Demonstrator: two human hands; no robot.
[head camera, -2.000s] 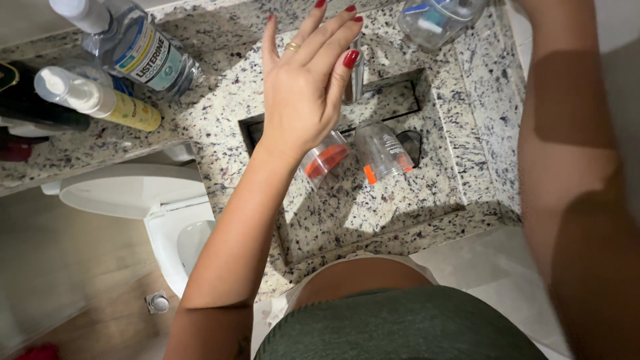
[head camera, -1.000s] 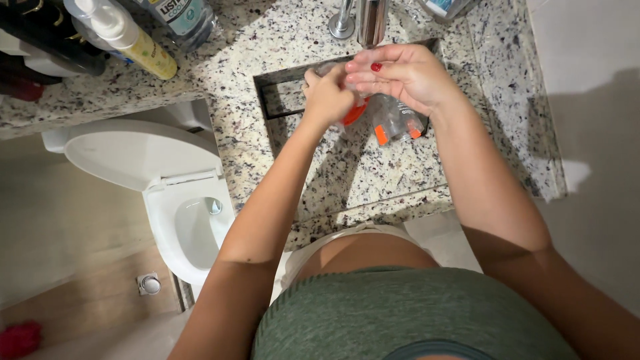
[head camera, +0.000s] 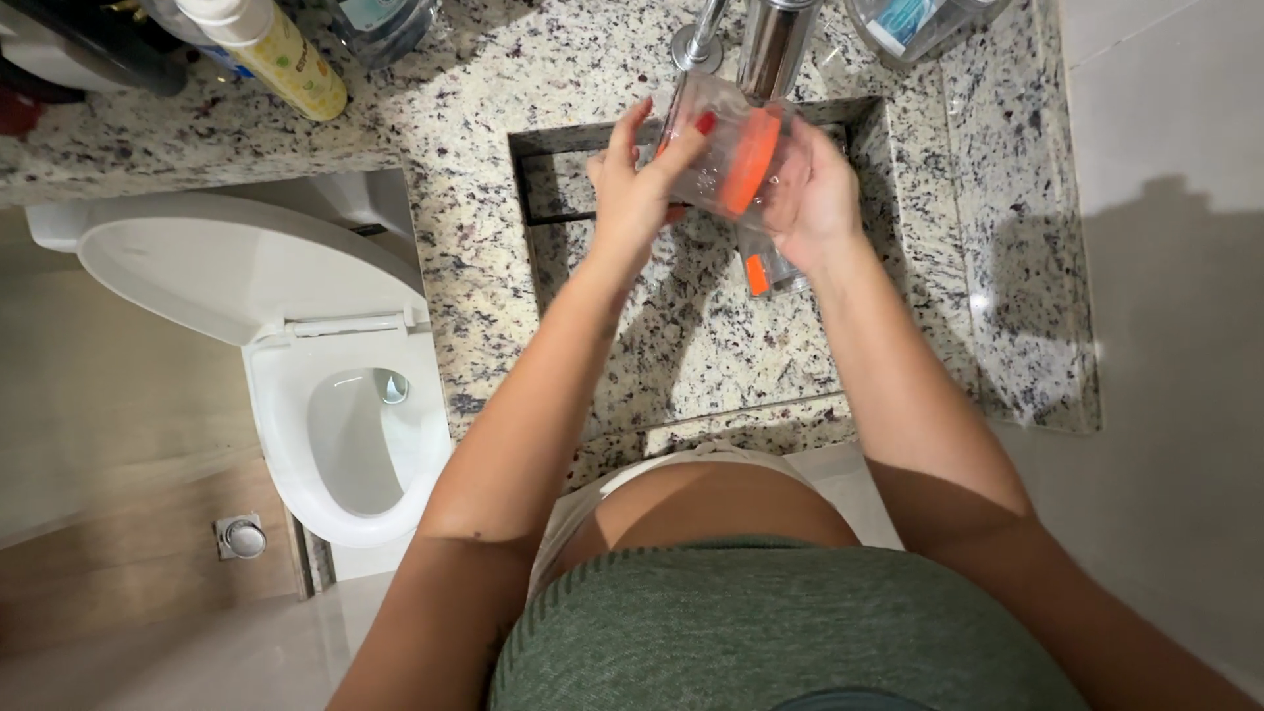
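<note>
Between my two hands, under the chrome faucet (head camera: 775, 49), is a clear plastic cup (head camera: 706, 148) with an orange band. My left hand (head camera: 642, 178) grips its left end, thumb on top. My right hand (head camera: 825, 202) holds the other end, the palm against it. Droplets or wet marks show on the clear wall. Below, partly hidden by the cup and my right hand, a second clear container (head camera: 775, 272) with an orange patch lies in the granite sink (head camera: 691, 355).
A yellow-labelled pump bottle (head camera: 281, 69) and a clear bottle (head camera: 385, 30) stand on the counter at upper left. Another clear container (head camera: 913, 30) is right of the faucet. A white toilet (head camera: 351, 434) with its lid raised stands left of the sink.
My right hand has come in over the sink since the oldest frame. The orange-banded cup, in the sink in that frame, is now lifted between both hands.
</note>
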